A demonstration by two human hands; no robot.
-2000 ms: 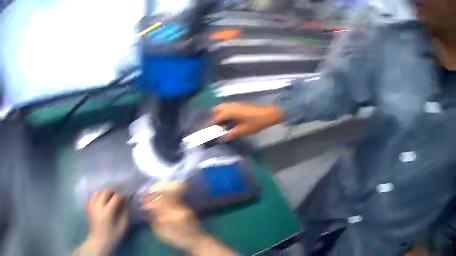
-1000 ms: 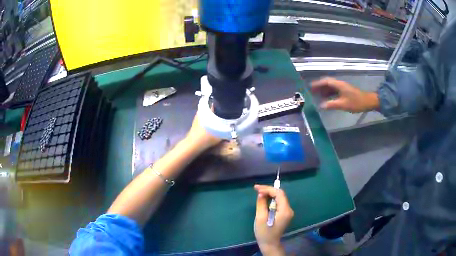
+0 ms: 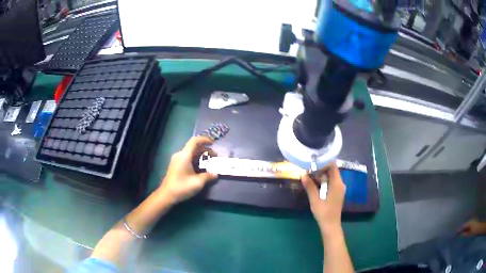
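A long narrow inspection strip (image 3: 250, 167) with a pale top edge and dark side lies across the black work mat (image 3: 240, 194). My left hand (image 3: 186, 169) grips its left end between thumb and fingers. My right hand (image 3: 326, 192) is at its right end, under the white ring light (image 3: 309, 152), with a thin white hand tool (image 3: 323, 189) held in it. Whether the right fingers also grip the strip is hard to tell. A pile of small dark-and-silver components (image 3: 216, 131) lies just beyond my left hand.
The black microscope (image 3: 326, 101) with its blue band stands over the mat's right side. A stack of blister trays (image 3: 101, 114) is at left. A silver plate (image 3: 227, 99) lies at the mat's far edge, a blue pad (image 3: 356, 186) at right. A person's hand (image 3: 471, 228) shows at far right.
The strip has moved from beyond the ring light to in front of it. My left hand has come back to its left end, and my right hand has moved in beneath the ring light. The other person's hand has withdrawn.
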